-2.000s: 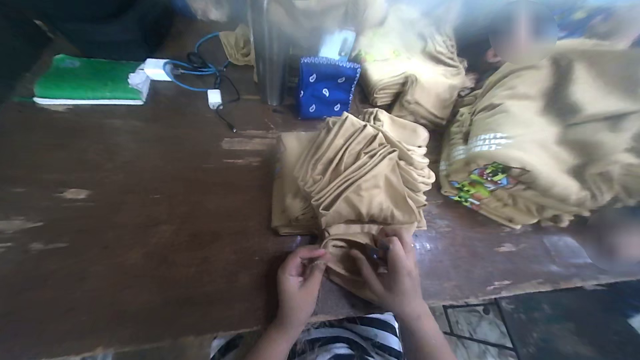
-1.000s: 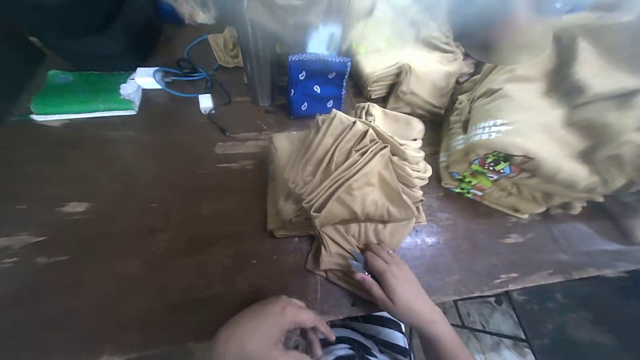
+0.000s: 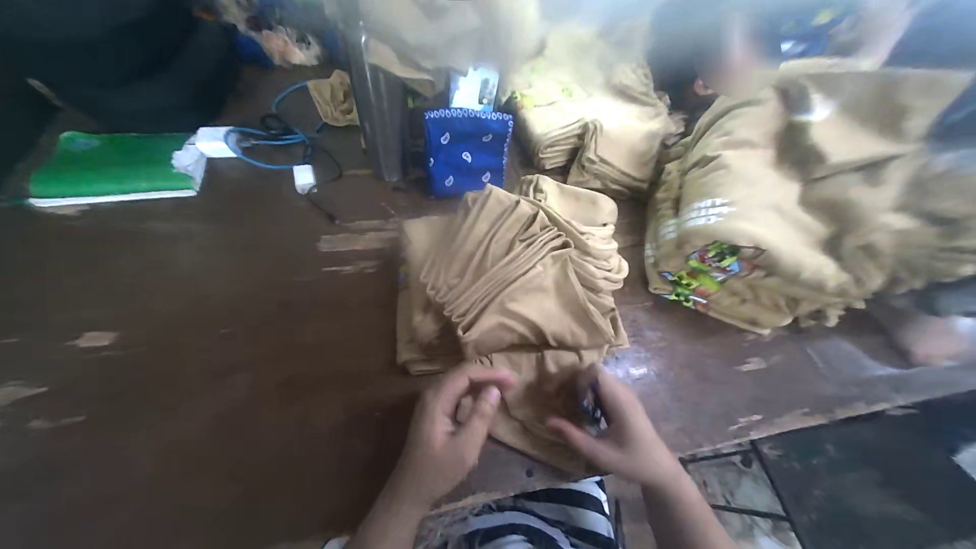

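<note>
A fanned stack of folded tan cloth pieces point(image 3: 526, 282) lies on the brown wooden table in front of me. The nearest piece point(image 3: 534, 404) spreads from the stack toward the table's front edge. At its left side is my left hand point(image 3: 457, 427), thumb and index finger close together near the fabric; whether they pinch it I cannot tell. My right hand point(image 3: 618, 431) is at its right side, curled around a small dark tool point(image 3: 592, 408), whose kind is not clear.
Tan garments with colourful prints point(image 3: 747, 252) are heaped at the right, beside a person's blurred hand point(image 3: 934, 335). Further back stand more folded tan cloths point(image 3: 618, 137) and a blue paisley bandana cloth point(image 3: 468, 152). A green book point(image 3: 114, 168) and white adapters with cables point(image 3: 217, 142) lie at the left.
My left hand has moved from the table's front edge, where it was one second ago, up to the left side of the nearest cloth piece. My right hand remains near that piece.
</note>
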